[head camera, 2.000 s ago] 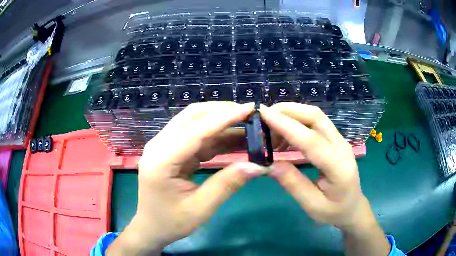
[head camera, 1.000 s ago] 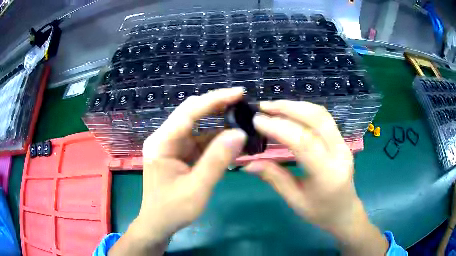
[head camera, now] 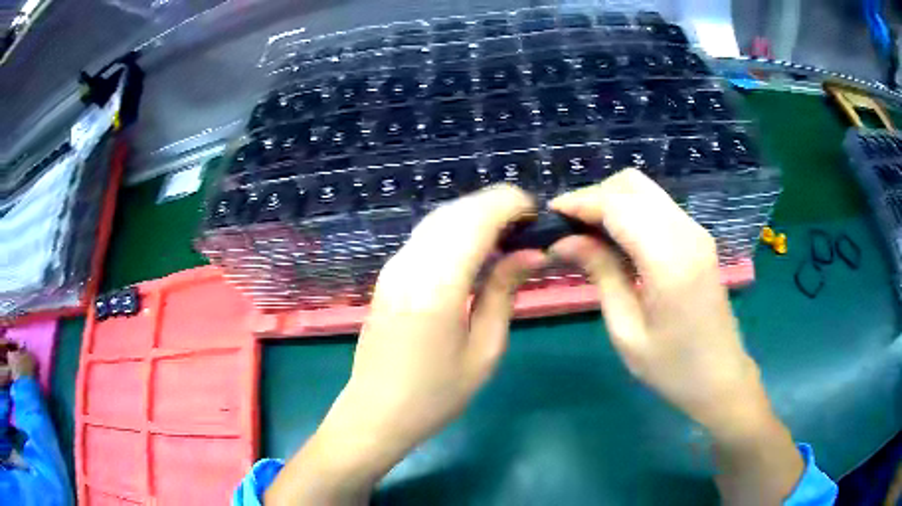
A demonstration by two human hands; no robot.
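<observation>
A small black watch case [head camera: 542, 231] is held level between the fingertips of both my hands, in front of the tray stack. It is blurred and partly hidden by the fingers, so I cannot tell whether a ring is on it. My left hand [head camera: 435, 287] pinches its left end. My right hand [head camera: 658, 287] pinches its right end. Both hands are bare, with blue sleeves at the wrists. The tall stack of clear blister trays [head camera: 485, 119] filled with black cases stands just behind the hands.
A flat red-orange tray [head camera: 203, 390] lies left, with a few black pieces [head camera: 117, 303] at its top edge. Thin black rings [head camera: 829, 259] and yellow-orange bits [head camera: 773, 239] lie right. Another person's hand and blue sleeve [head camera: 32, 435] show lower left. A grey component tray [head camera: 880, 183] is far right.
The black case has turned from upright to roughly level, and both hands now hold its ends. The view has shifted and tilted, and another person's arm has appeared at the lower left.
</observation>
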